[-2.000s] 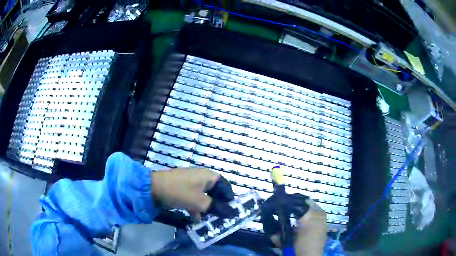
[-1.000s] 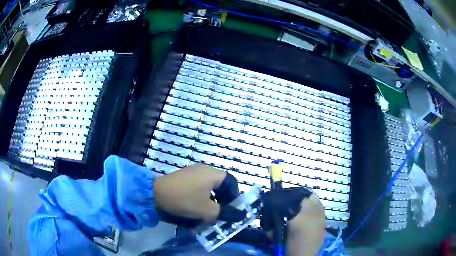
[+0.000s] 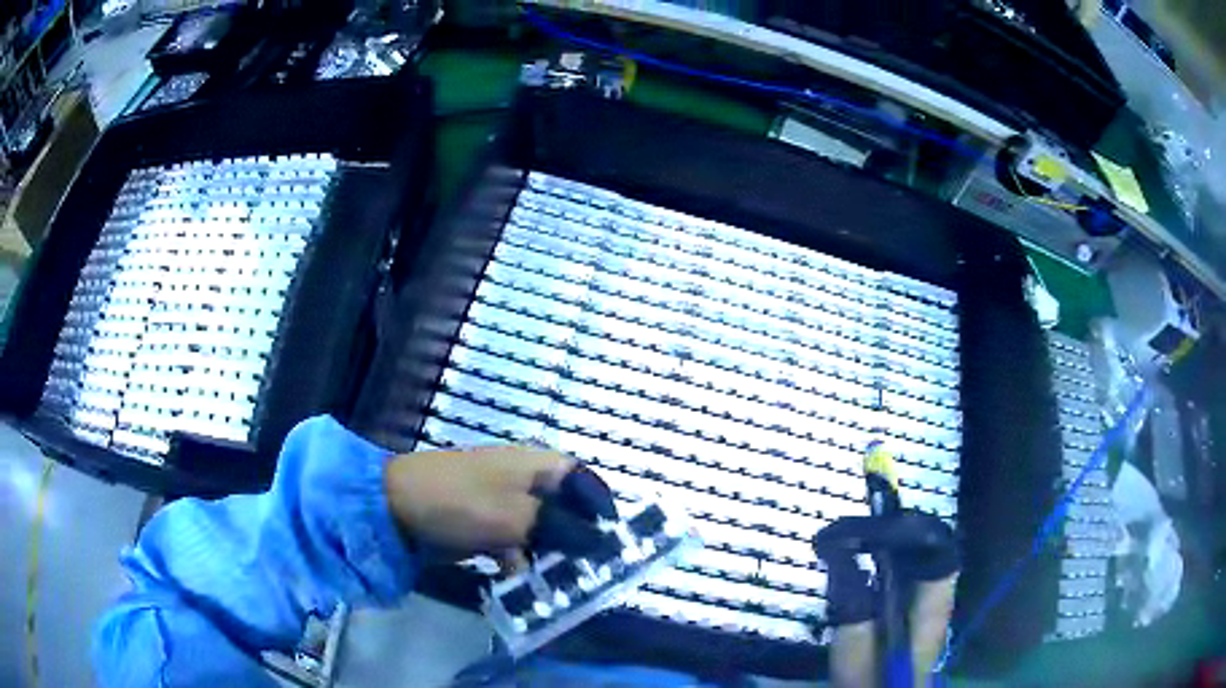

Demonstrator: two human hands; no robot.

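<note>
My left hand point(image 3: 538, 511), in black finger coverings, holds a silver metal housing point(image 3: 592, 575) with a row of square openings, tilted, over the near edge of the front bin. My right hand point(image 3: 887, 578), also with black-covered fingers, is closed around a dark hand tool with a yellow tip point(image 3: 881, 464). The tool points up and away over the bin's right part, apart from the housing. The black bin point(image 3: 1002, 403) in front holds many bright rows of silver housings point(image 3: 699, 363).
A second black bin point(image 3: 309, 323) with silver housings is at left. Right of the front bin are a loose row of housings point(image 3: 1080, 484), a blue hose point(image 3: 1062, 518) and a crumpled white heap point(image 3: 1150, 551). A shelf edge point(image 3: 861, 67) crosses the back.
My right hand and the tool have moved right, away from the housing. My left hand still holds the housing, now turned with its openings showing more. The view has shifted slightly.
</note>
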